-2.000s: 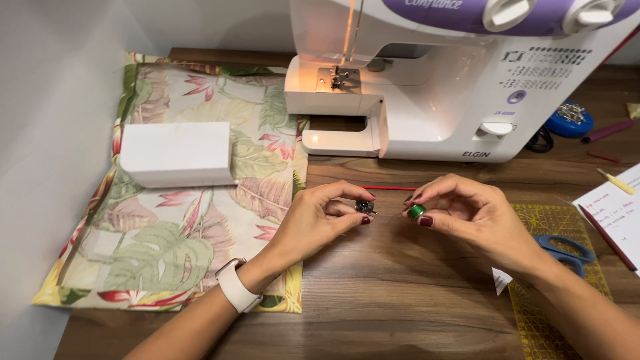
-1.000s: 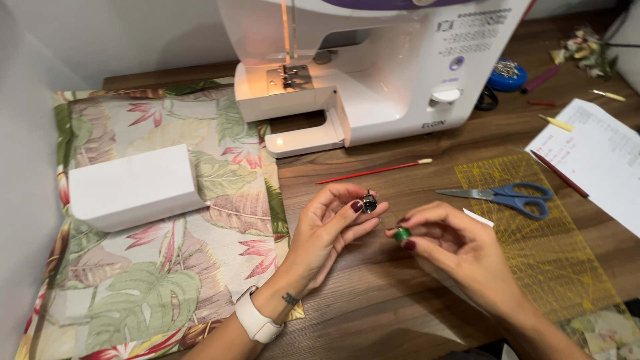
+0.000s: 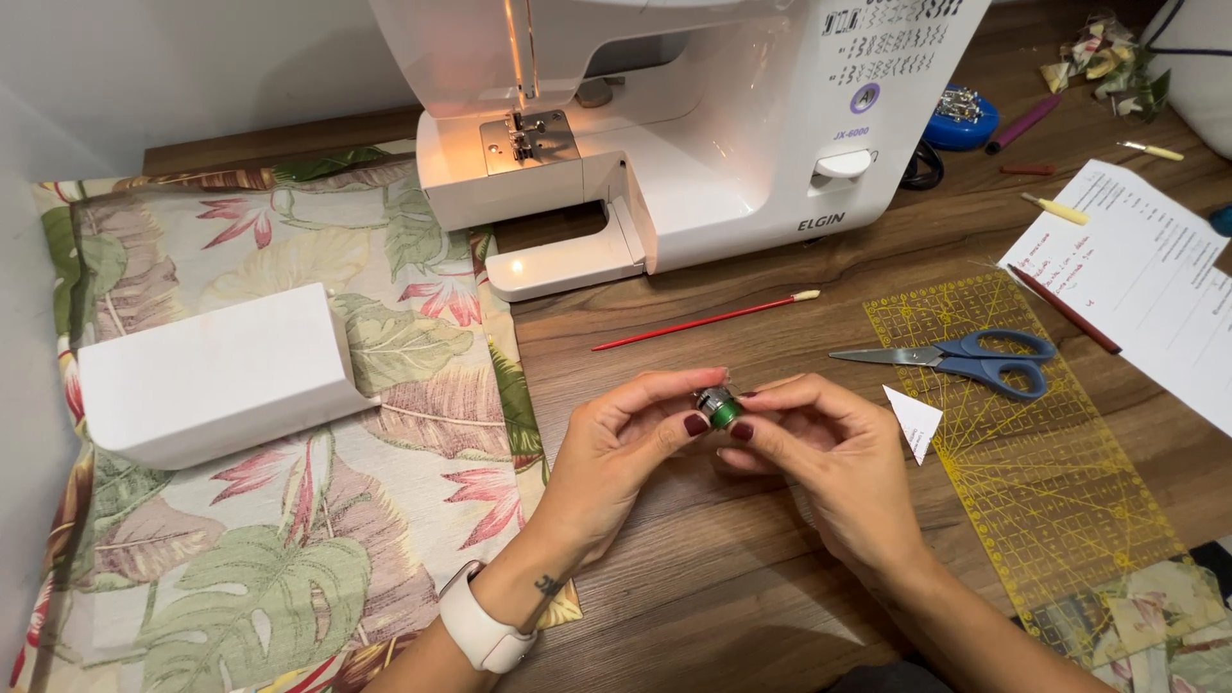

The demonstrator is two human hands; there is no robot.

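Observation:
My left hand (image 3: 626,443) pinches a metal bobbin case (image 3: 713,397) between thumb and fingers. In my right hand (image 3: 828,443) is a bobbin of green thread (image 3: 724,414), held at the mouth of the case; how far it sits inside is hard to tell. Both hands meet over the wooden table, in front of a white sewing machine (image 3: 731,164). Its free arm is exposed, with the front cover (image 3: 568,274) swung open. The detached white extension box (image 3: 221,375) lies on leaf-print fabric (image 3: 260,587) at the left.
A red stick with a pale tip (image 3: 707,322) lies beyond my hands. Blue-handled scissors (image 3: 991,361) rest on a yellow-lined clear ruler (image 3: 1049,462), beside a white paper scrap (image 3: 914,423). Farther right are written sheets (image 3: 1136,279) and a blue pin holder (image 3: 962,120).
My hands have come together, bringing the green bobbin against the bobbin case; they were apart in both earlier frames. The view has shifted.

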